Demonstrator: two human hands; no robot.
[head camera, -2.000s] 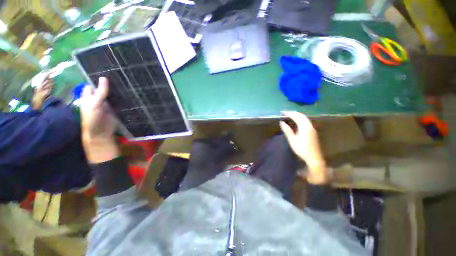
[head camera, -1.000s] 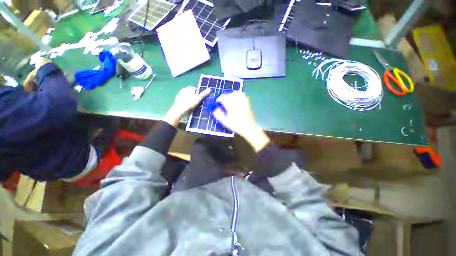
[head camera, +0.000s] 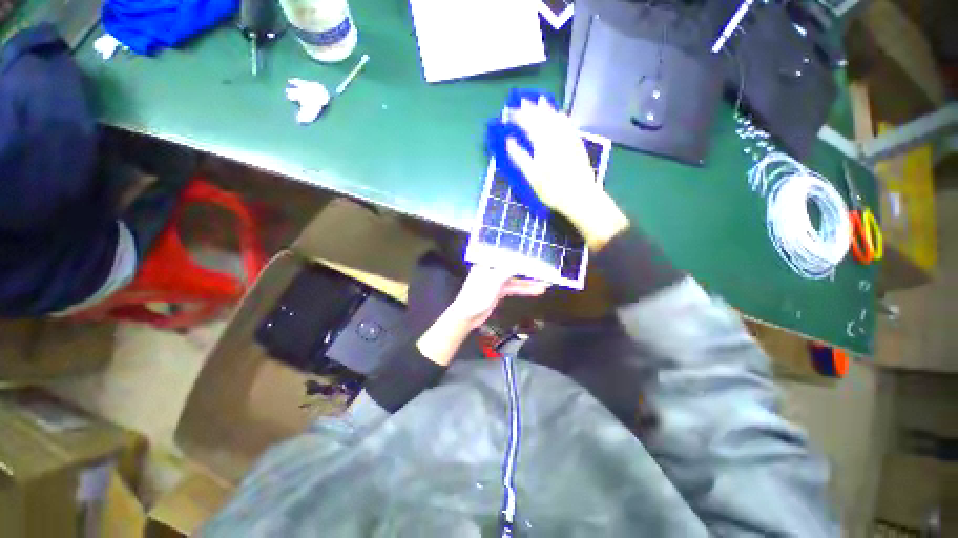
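Note:
A solar panel (head camera: 525, 234) lies face up, its far part over the green bench and its near edge out past the bench edge. Its front shows dark cells with white grid lines and a pale frame. My left hand (head camera: 485, 291) holds the panel's near edge, with some fingers hidden below it. My right hand (head camera: 554, 163) presses a crumpled bright blue cleaning cloth (head camera: 508, 158) on the panel's far part and covers some of the cells.
The green bench (head camera: 410, 158) bears a white wire coil (head camera: 807, 223), scissors (head camera: 866, 235), a bottle (head camera: 321, 27), white scraps (head camera: 308, 100), another blue cloth (head camera: 168, 23) and a dark-backed panel (head camera: 638, 89). An open carton (head camera: 226, 368) holds dark panels. A neighbour's dark sleeve (head camera: 47, 179) is at left.
The view has shifted. My left hand has gone from the panel's left side to its near edge. My right hand and cloth have moved to the panel's far part.

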